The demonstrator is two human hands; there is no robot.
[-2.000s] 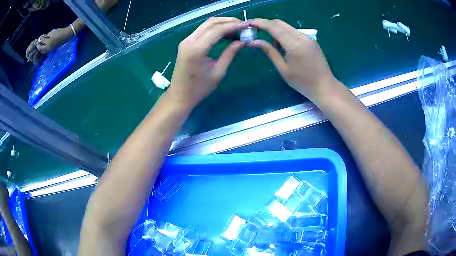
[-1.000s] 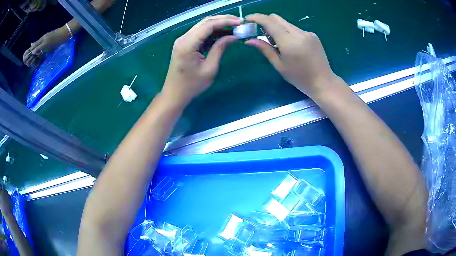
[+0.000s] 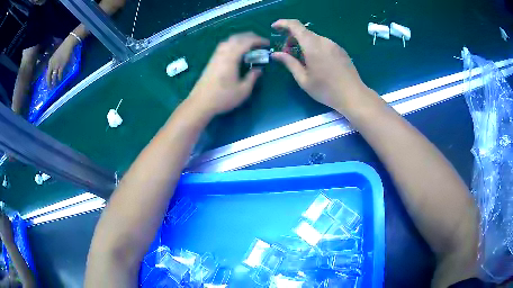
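Note:
A white unit (image 3: 257, 57) is between the thumb and fingers of my left hand (image 3: 225, 76), which is blurred, above the green belt (image 3: 270, 93). My right hand (image 3: 323, 67) is just to its right, thumb tip close to the unit's right end and index finger raised apart from the thumb. Faint see-through edges show between these fingers, too unclear to name. Another white unit (image 3: 177, 67) lies on the belt left of my left hand. Clear plastic covers (image 3: 329, 216) are piled in the blue tray (image 3: 376, 225) below my hands.
A white unit with a thin pin (image 3: 115, 118) lies further left; two more (image 3: 388, 31) lie far right. A silver belt edge (image 3: 292, 138) runs between belt and tray. A grey metal post (image 3: 50, 149) crosses the left. A clear plastic bag (image 3: 492, 169) lies right. Another person's hand (image 3: 58, 64) is upper left.
The unit held between both hands is no longer there, and a white unit now shows left of my left hand. My left hand has moved slightly left and down. Belt units have shifted left.

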